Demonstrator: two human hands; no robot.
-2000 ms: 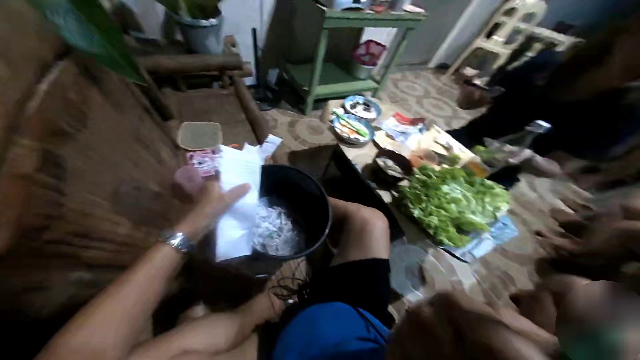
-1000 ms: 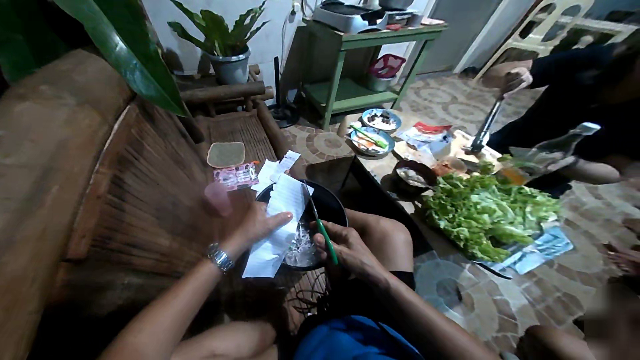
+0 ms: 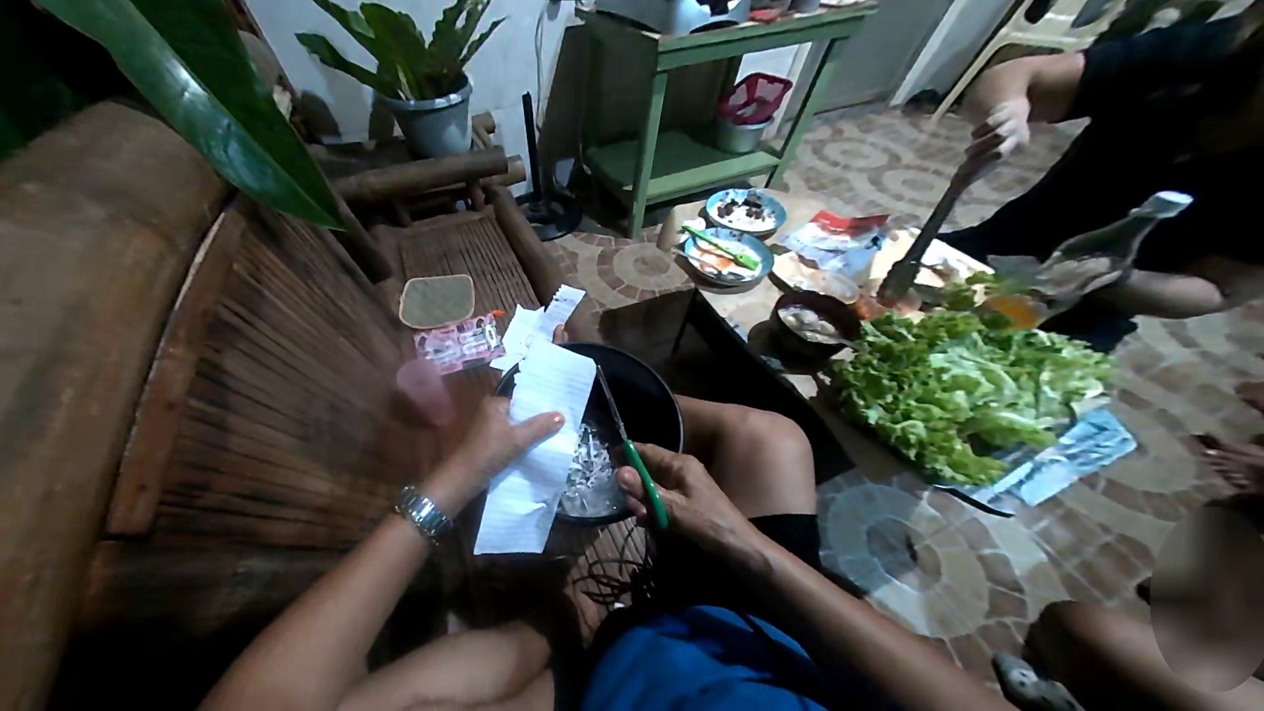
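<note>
My left hand (image 3: 509,434), with a metal watch on its wrist, grips a strip of lined white paper (image 3: 538,434), thumb on top. Under the paper is a round black basin (image 3: 652,395) holding a heap of shredded white paper (image 3: 592,479). At the basin's right side, my right hand (image 3: 681,489) holds green-handled scissors (image 3: 642,479), their blades pointing up beside the paper's right edge. Whether the blades touch the paper I cannot tell. More torn white paper (image 3: 533,321) shows above the left hand, by its fingertips.
A pink cup (image 3: 427,392), a pink patterned packet (image 3: 459,343) and a rectangular lid (image 3: 436,300) lie on the bamboo bench (image 3: 267,395). On the right are leafy lettuce (image 3: 968,385), a dark bowl (image 3: 816,324) and plates of food (image 3: 728,257). Opposite, a person (image 3: 1126,148) holds tongs and a bottle.
Two seconds ago my right hand and the scissors were not plainly seen at the basin; since one second ago the scissors have been beside the paper. The other person's tongs have moved down toward the food.
</note>
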